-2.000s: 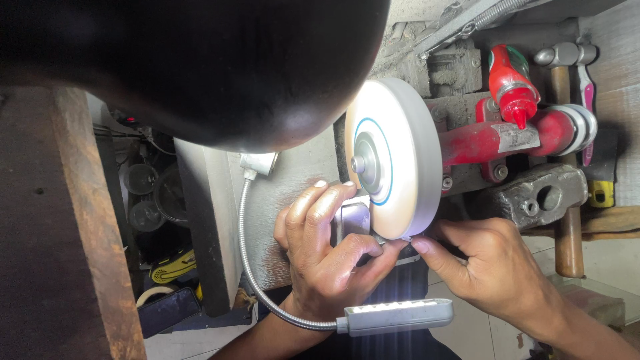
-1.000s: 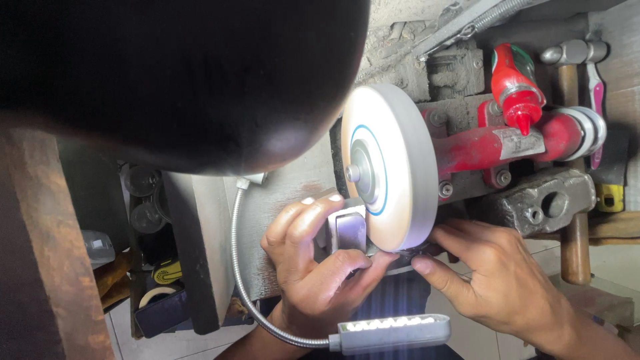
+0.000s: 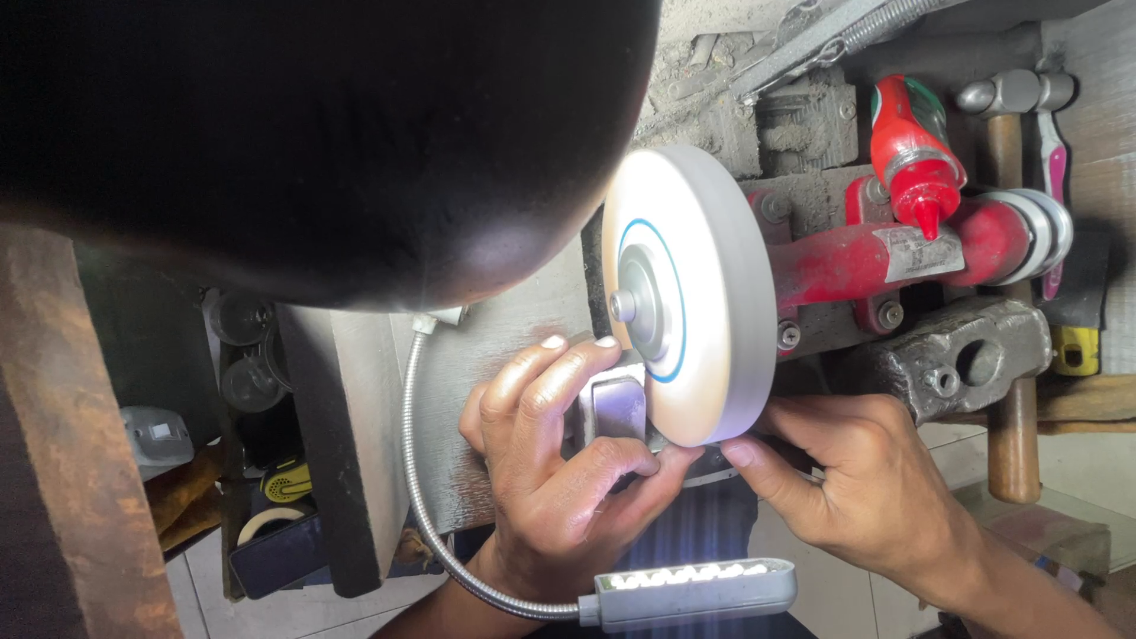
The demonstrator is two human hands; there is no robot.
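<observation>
A white grinding wheel (image 3: 745,302) with a blue ring stands upright on a red spindle housing (image 3: 834,266). Left of its lower rim, my left hand (image 3: 559,453) is bent around a small metal block (image 3: 619,410), its thumb and finger meeting near the wheel's lower edge. On the other side, my right hand (image 3: 861,488) has its thumb tip just under the rim, the other fingers partly behind the wheel. A small dark piece seems to lie between the fingertips of both hands, mostly hidden. In front of the hands, a lit LED lamp (image 3: 697,590) shines from a flexible metal neck (image 3: 410,444).
A large dark rounded shape (image 3: 311,151) blocks the upper left. Right of the wheel are a red squeeze bottle (image 3: 914,151), a heavy metal block with holes (image 3: 950,355), a ball-peen hammer (image 3: 1016,93) and a pink-and-white toothbrush (image 3: 1054,177). A wooden beam (image 3: 80,426) runs down the left.
Since two seconds ago, the metal block by my left hand shows more of its face. My hands remain at the wheel's lower rim.
</observation>
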